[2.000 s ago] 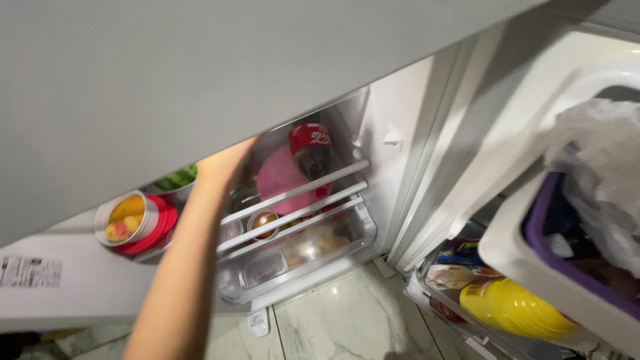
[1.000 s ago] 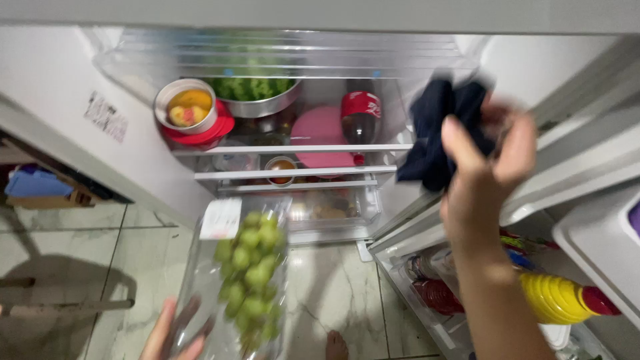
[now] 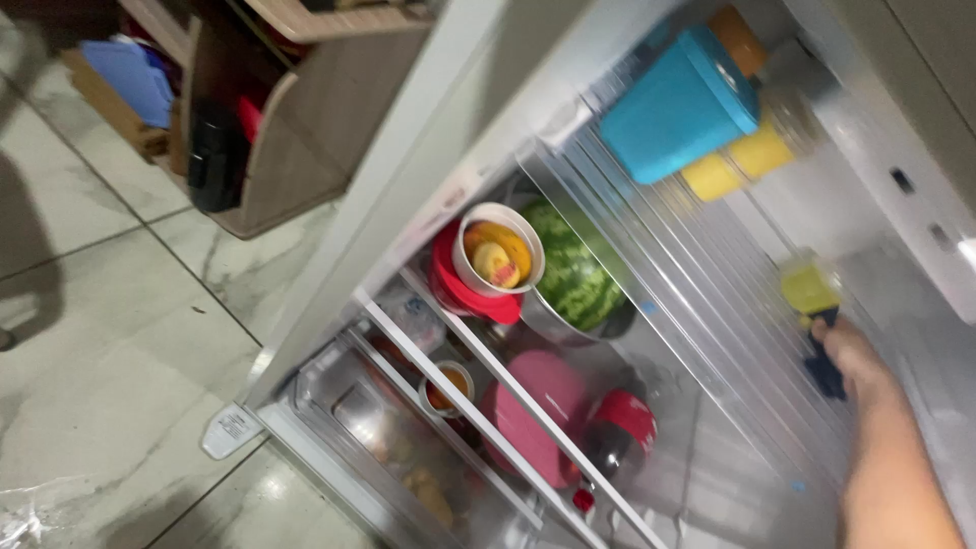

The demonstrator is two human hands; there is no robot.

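My right hand (image 3: 850, 351) reaches into the open refrigerator at the right, above the clear ribbed shelf (image 3: 671, 252). It grips a dark cloth (image 3: 823, 370), blurred, which hangs below the fingers. Right beside the fingertips stands a small clear container with yellow-green contents (image 3: 810, 288); whether the hand touches it is unclear. A blue lidded container (image 3: 679, 107) and a container with yellow contents (image 3: 740, 164) stand farther left on that shelf. My left hand is out of view.
Below the shelf are a watermelon (image 3: 572, 263) in a metal bowl, a white bowl of orange food (image 3: 499, 248) on a red lid, a pink round item (image 3: 537, 412) and a cola bottle (image 3: 618, 435). A wooden cabinet (image 3: 320, 130) stands left outside, on tiled floor.
My right hand, still with the dark cloth, has moved into the refrigerator. My left hand and the pack of green grapes beside it have left the view. The view has turned and tilted strongly.
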